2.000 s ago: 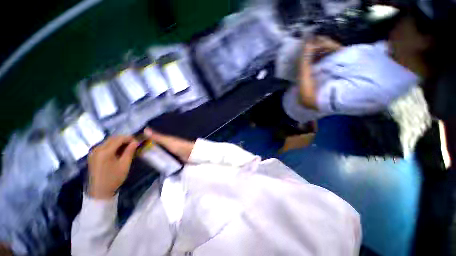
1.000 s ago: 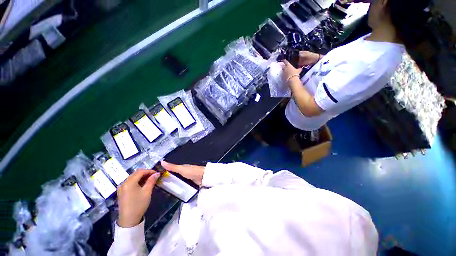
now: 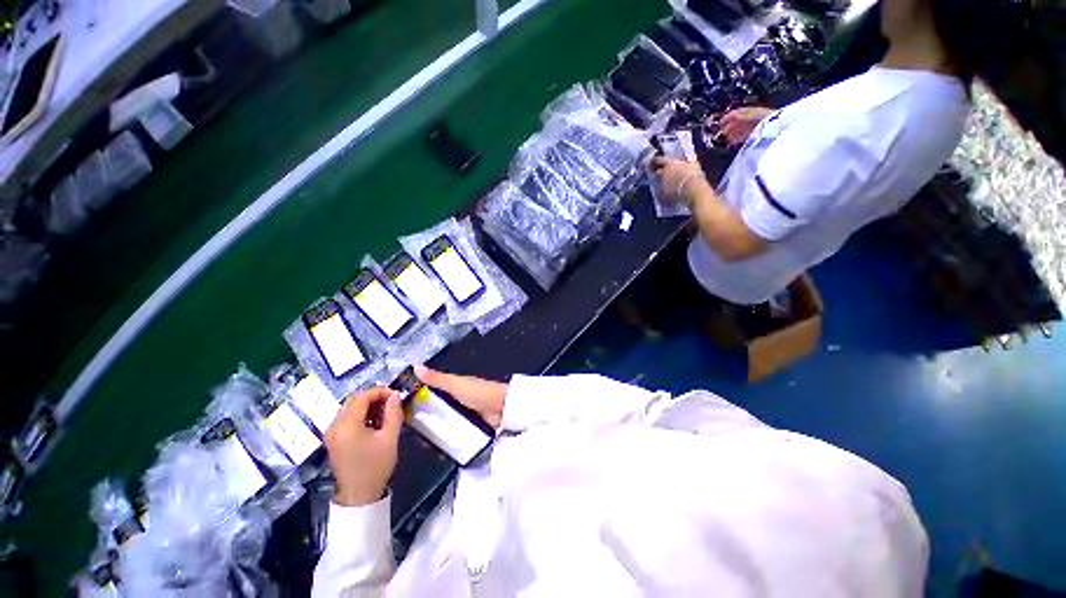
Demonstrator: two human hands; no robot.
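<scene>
A phone unit (image 3: 448, 425) with a white panel and a yellow strip lies tilted in front of me, its dark patterned end pointing up-left. My right hand (image 3: 464, 395) holds it along its upper side near that end. My left hand (image 3: 365, 442) is at the dark end, fingertips pinched close to it; whether they hold something small cannot be told. Several more phone units (image 3: 336, 343) with white panels lie on bubble bags (image 3: 500, 306) along the ledge.
The black ledge (image 3: 544, 321) runs beside the green conveyor (image 3: 339, 199). A heap of clear bags (image 3: 193, 514) is at lower left, bagged units (image 3: 561, 187) further right. A dark unit (image 3: 452, 151) lies on the conveyor. Another worker (image 3: 818, 175) stands at right near a cardboard box (image 3: 783, 343).
The view has shifted, so the scene sits further right and lower. My left fingertips have moved slightly away from the phone unit's yellow strip. My right hand still holds it.
</scene>
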